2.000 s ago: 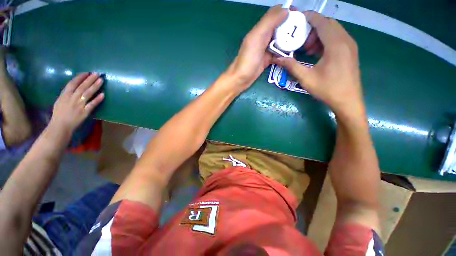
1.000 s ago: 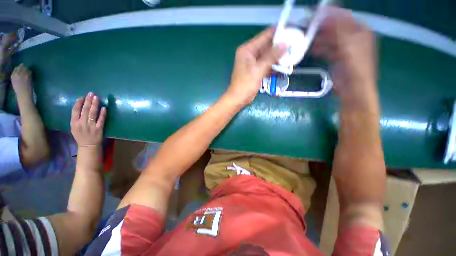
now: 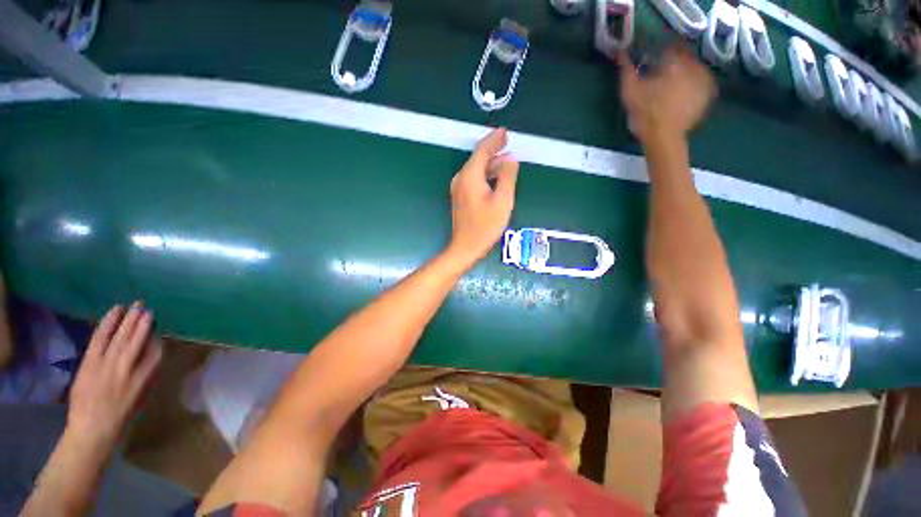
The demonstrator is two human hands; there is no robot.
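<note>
A white loop unit with a blue strip at its left end (image 3: 534, 249) lies flat on the green bench in front of me. My left hand (image 3: 483, 199) is just above and left of it, near the pale rail, empty with thumb and fingers apart. My right hand (image 3: 670, 96) is blurred over the darker surface beyond the rail. Its fingertips are at the lower end of a white loop unit (image 3: 603, 28); whether they grip it cannot be told.
Loop units with blue ends (image 3: 374, 18) (image 3: 512, 40) lie beyond the pale rail (image 3: 273, 104). Several white loops (image 3: 805, 69) lie in a row at the upper right. Stacked units (image 3: 822, 336) stand at the bench's right. Another person's hand (image 3: 119, 358) is at the left edge.
The white unit with the round cover has left my hands. My right hand has moved up beyond the rail, and my left hand has opened. The view has shifted, showing more of the far surface.
</note>
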